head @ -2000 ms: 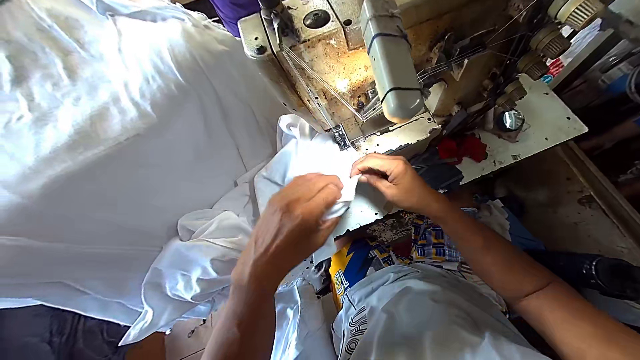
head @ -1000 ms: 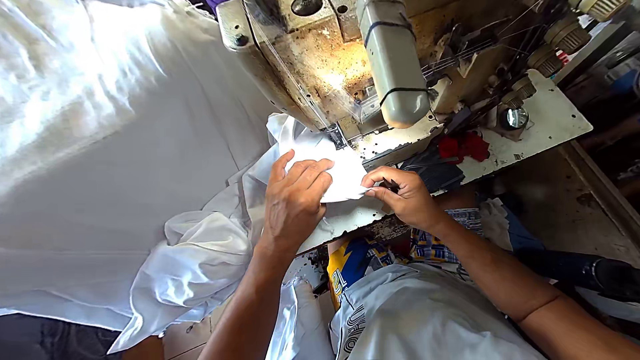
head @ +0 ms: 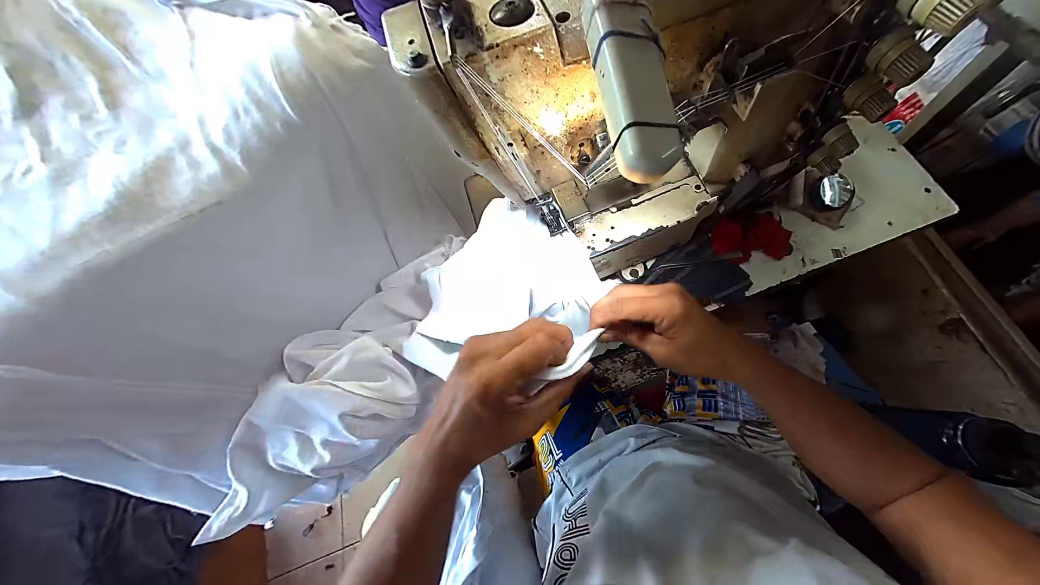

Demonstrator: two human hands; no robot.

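White fabric [head: 512,276] lies under the presser foot [head: 551,215] of an industrial sewing machine [head: 642,227], brightly lit by the lamp [head: 638,106]. My left hand [head: 516,382] grips a fold of this cloth at its near edge, thumb below and fingers above. Just to the right, my right hand [head: 666,325] pinches the cloth's edge between thumb and fingers. Several threads run down to the needle area, whose needles are too small to make out. More white fabric [head: 349,382] is bunched to the left and joins a wide spread of pale cloth.
Red fabric scraps [head: 751,236] and dark cloth lie on the white machine table [head: 877,203] at the right. Thread tension knobs [head: 898,61] stand at the upper right. Patterned cloth [head: 707,394] sits below the table edge, near my lap. Floor tiles show at lower left.
My left hand has come from flat on the cloth near the presser foot back toward my body and now grips its edge. The right hand still holds the cloth edge.
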